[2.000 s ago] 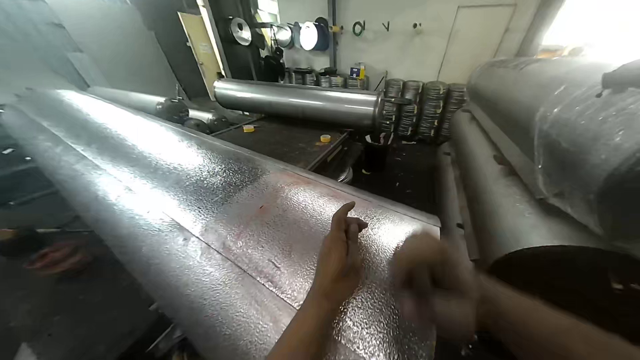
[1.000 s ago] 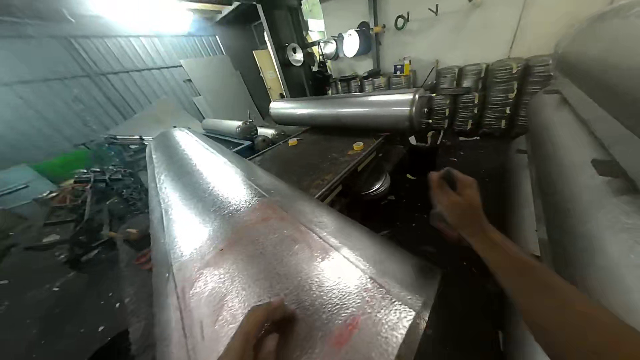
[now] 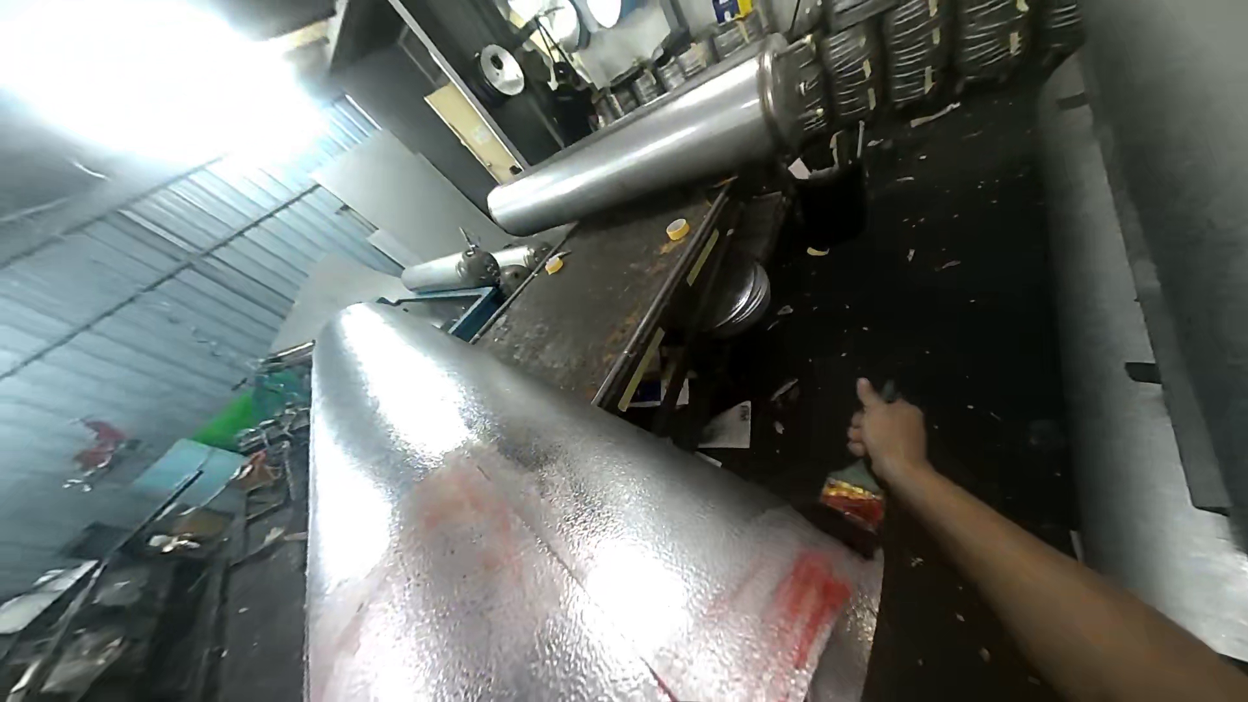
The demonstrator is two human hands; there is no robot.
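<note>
My right hand (image 3: pixel 889 434) is out over the dark floor, right of the large silver metal-clad cylinder (image 3: pixel 526 487), with its fingers curled around a small dark object that I cannot make out. Just below that hand is a red and yellow item (image 3: pixel 854 502), perhaps a wrapper or packet; whether the hand holds it is unclear. Red smears mark the dimpled cladding, the brightest one (image 3: pixel 809 600) close to its near right end. A seam runs along the cylinder. My left hand is out of view.
A steel workbench (image 3: pixel 585 292) bears a long shiny cylinder (image 3: pixel 663 136) and yellow tape rolls (image 3: pixel 678 229). A black bin (image 3: pixel 831 200) stands beyond. Another big cylinder (image 3: pixel 1121 292) lies along the right. Cluttered racks (image 3: pixel 263 487) stand at left, coiled hoses (image 3: pixel 912 49) at the back.
My left hand, on the cladding in both earlier frames, has left the view. My right hand, near the cylinder's end at first, is now out over the floor. The view has swung left and tilted.
</note>
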